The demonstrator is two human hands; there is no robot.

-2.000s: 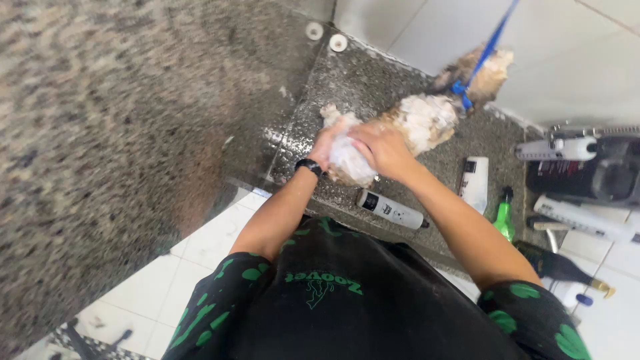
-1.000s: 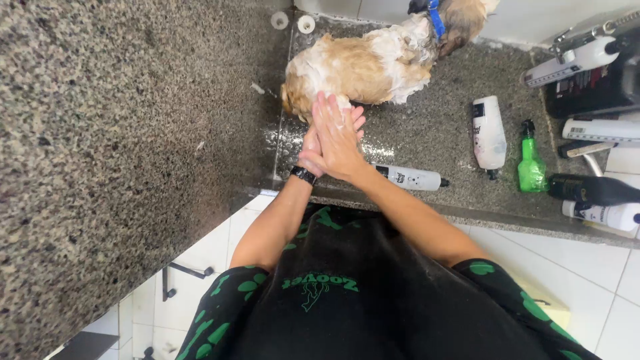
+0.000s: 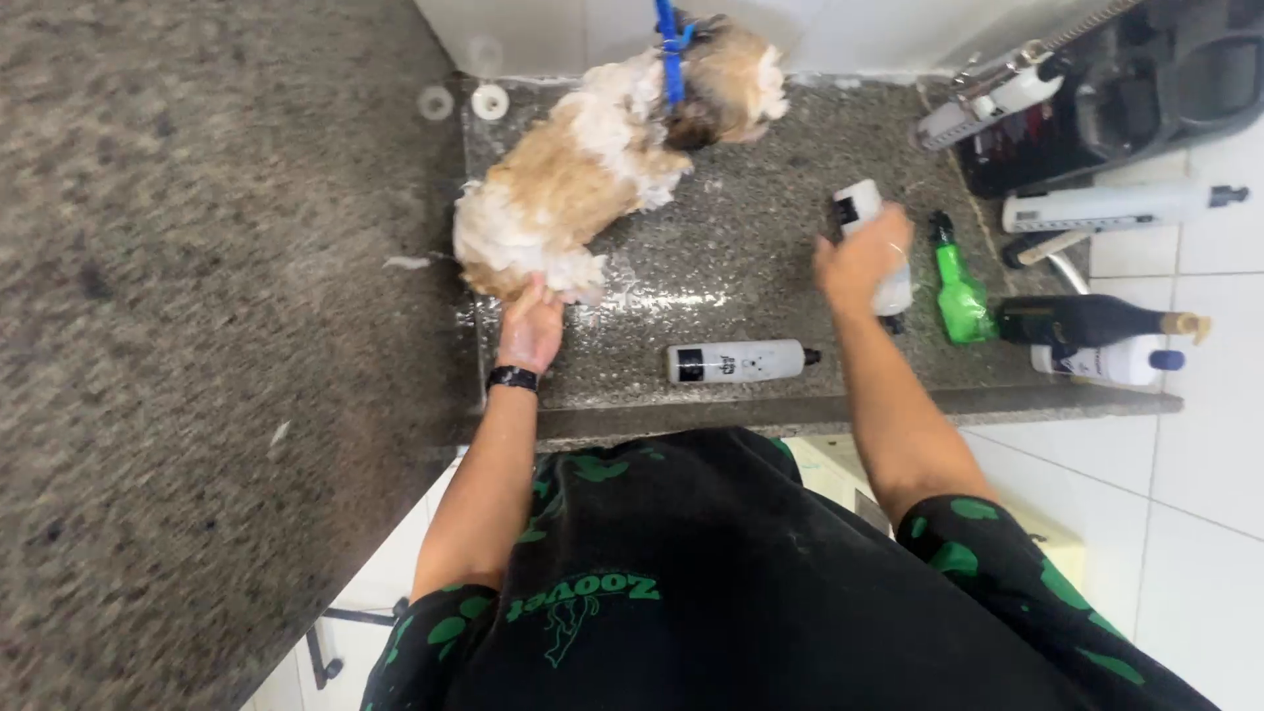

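A wet, lathered tan and white dog (image 3: 578, 178) stands in a grey granite wash basin, a blue lead (image 3: 671, 64) at its neck. My left hand (image 3: 530, 326), with a black band at the wrist, touches the foamy fur at the dog's rear; its fingers are partly hidden there. Over on the right, my right hand (image 3: 867, 259) is closed around a white plastic bottle (image 3: 894, 292) with a black cap, which lies on the granite. Another white bottle (image 3: 741, 361) lies on its side near the front edge, between my arms.
A green spray bottle (image 3: 963, 296) lies right of my right hand. Beyond it are a black pump bottle (image 3: 1086, 320), a white bottle (image 3: 1116, 360), a clear-grey bottle (image 3: 1106, 206) and a black container (image 3: 1126, 99). A granite wall (image 3: 227, 247) rises at left; the basin's front edge (image 3: 820, 408) runs before me.
My hands, together near the dog's rear one second ago, are now apart. The right has moved right and taken hold of the white bottle; the left is at the dog's rear.
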